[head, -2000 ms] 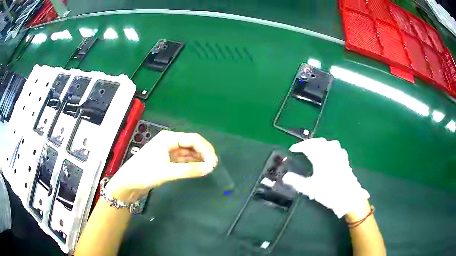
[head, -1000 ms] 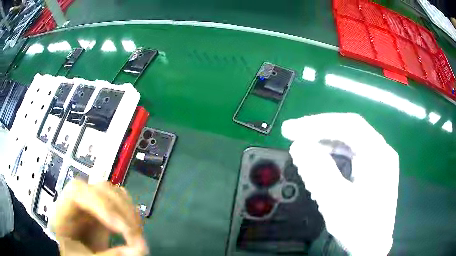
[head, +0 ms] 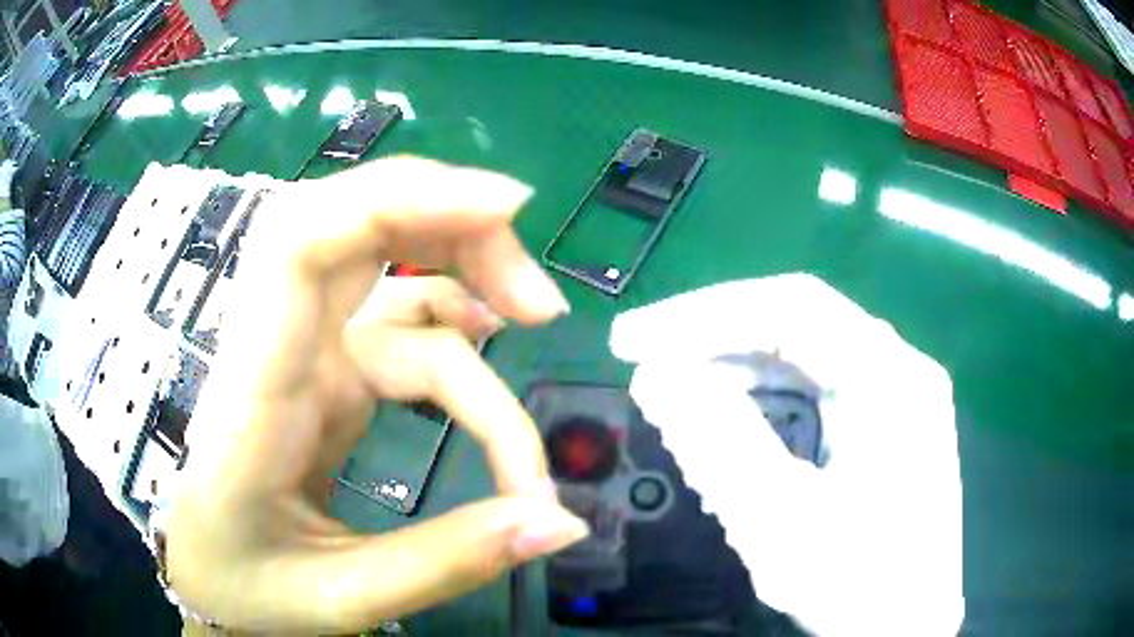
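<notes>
A black phone housing [head: 672, 548] lies close in front of me, its camera end up, with a reddish round hole and a smaller ring showing. My gloved right hand [head: 871, 460] holds it at its right side. My bare left hand [head: 267, 436] is over its left edge, thumb and a finger pinched together. A clear strip [head: 594, 560] with a blue spot appears at these fingertips, over the camera area; whether it touches the housing cannot be told. My left hand hides part of the housing and of the white tray.
The white tray [head: 106, 386] with black housings is at left. Another housing [head: 394, 492] lies partly behind my left hand. One housing [head: 653, 178] lies beyond on the green surface [head: 771, 237], with two more at the far left. A red divided tray [head: 995, 93] is at far right.
My left hand has risen from the lower left to the housing's camera end, and the clear strip with the blue spot now shows there. My right hand and its housing have shifted slightly left.
</notes>
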